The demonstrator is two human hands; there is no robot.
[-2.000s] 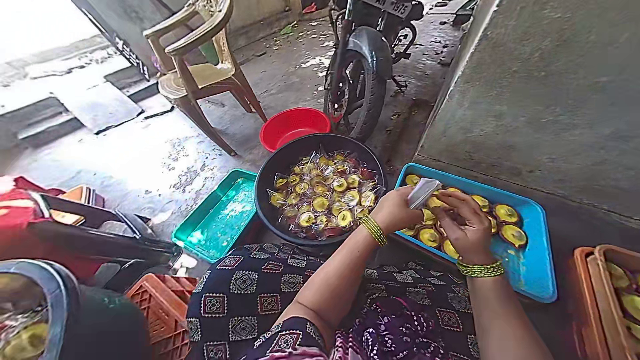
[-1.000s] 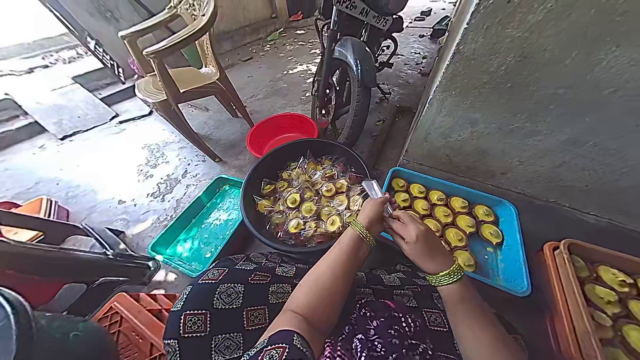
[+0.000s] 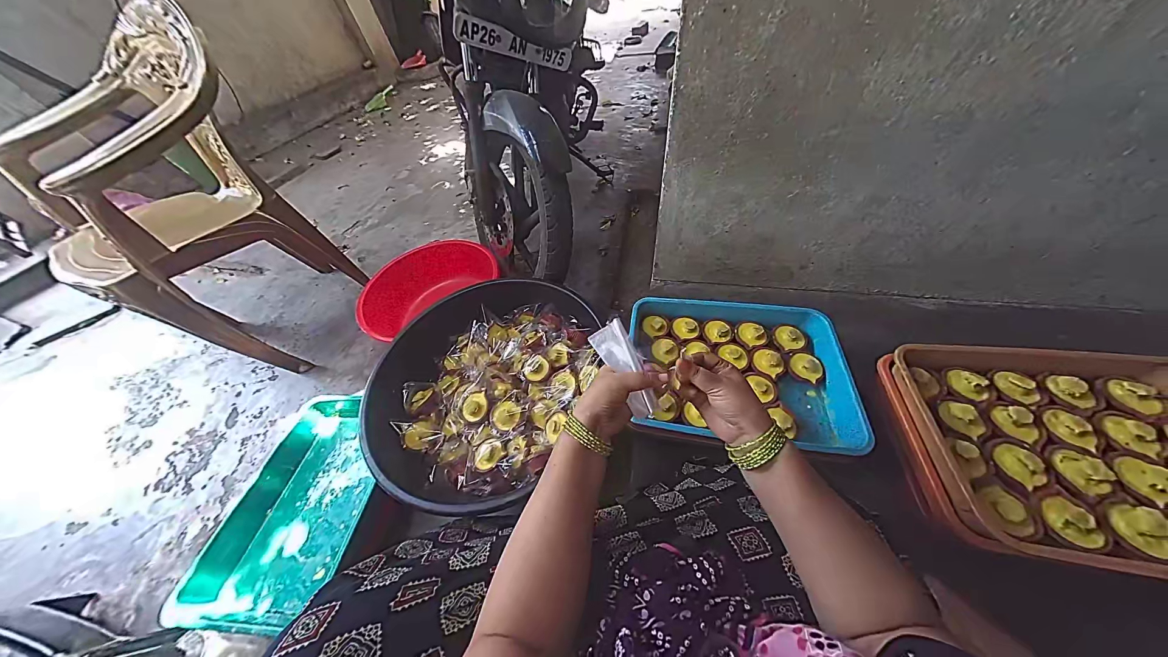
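My left hand (image 3: 618, 397) holds a stack of clear plastic bags (image 3: 623, 358) that sticks up past its fingers. Close beside it, my right hand (image 3: 721, 392) has thumb and fingertips pinched together near the bags; whether something thin is between them cannot be told. Both hands are over the near left edge of a blue tray (image 3: 844, 401), which holds rows of small round cups with a yellow filling (image 3: 753, 334). To the left, a large black tub (image 3: 388, 456) is heaped with similar yellow pieces in clear wrap (image 3: 474, 405).
A red basin (image 3: 401, 290) touches the tub's far side. At the left lie a green tray (image 3: 274, 538) and a plastic armchair (image 3: 173, 219). Stacked brown trays (image 3: 1031, 358) with more yellow-filled cups stand at the right. A motorcycle (image 3: 538, 137) is parked ahead, beside a concrete wall (image 3: 912, 155).
My hands were over the blue tray two seconds ago, then moved left to the gap between tub and tray. Now they are at the tray's near left edge, fingertips close together.
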